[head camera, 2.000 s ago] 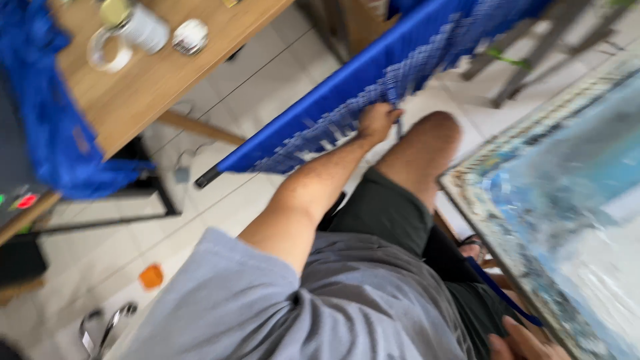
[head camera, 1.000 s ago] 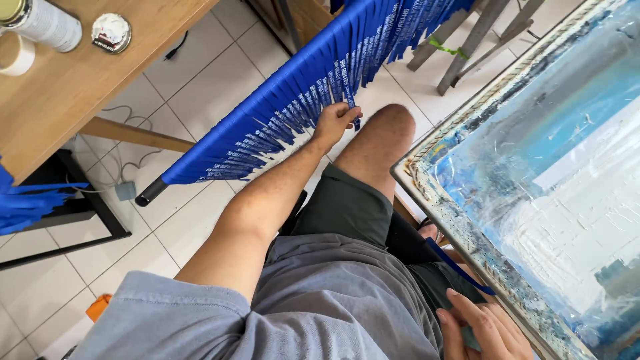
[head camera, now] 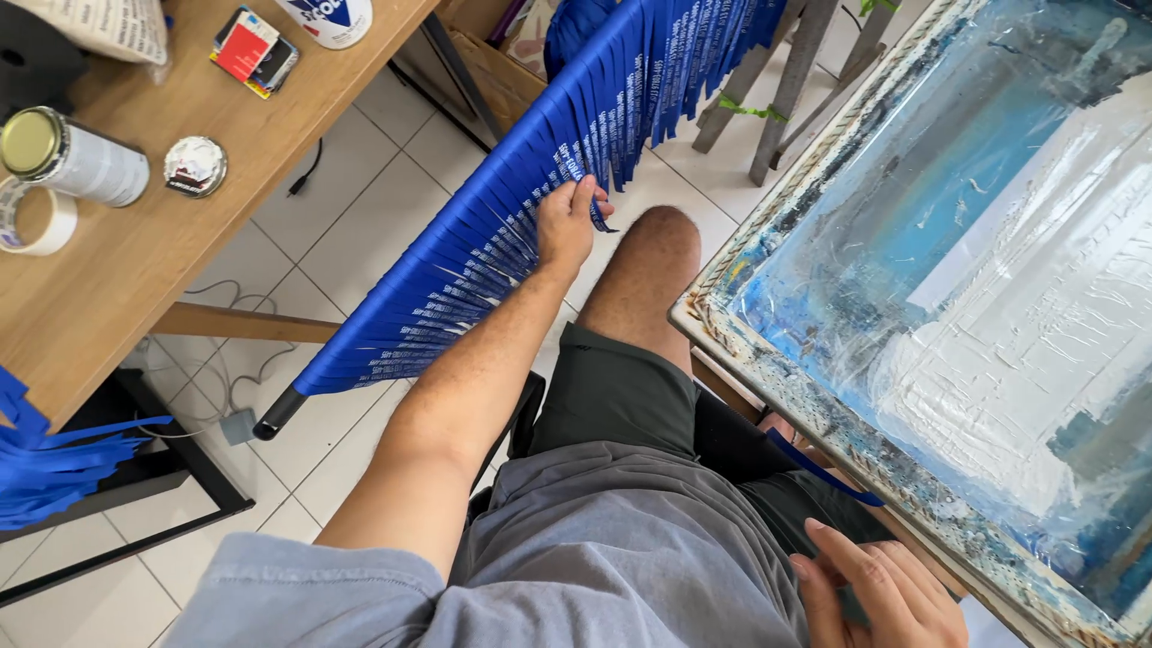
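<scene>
My left hand (head camera: 569,220) is closed on the lower end of a printed blue ribbon strip, one of many hanging side by side from a dark rod (head camera: 281,412). The row of blue strips (head camera: 504,193) runs diagonally, and white print shows on their lower parts. At the lower right, my right hand (head camera: 877,589) holds nothing visible; its fingers are apart and slightly bent beside my lap. Just above that hand is the edge of a paint-stained screen printing frame (head camera: 792,396), with thick white ink (head camera: 999,360) spread on its mesh.
On the wooden table (head camera: 207,216) at the left are a metal can (head camera: 99,162), a tape roll (head camera: 40,220), a round lid (head camera: 195,166) and stacked cards (head camera: 255,54). More blue ribbons (head camera: 63,468) lie at lower left. Grey wooden legs (head camera: 783,99) and a cardboard box (head camera: 490,72) stand beyond.
The view has shifted, showing more of the table at left. My left hand stays at the blue strips, and my right hand remains near the frame's lower edge.
</scene>
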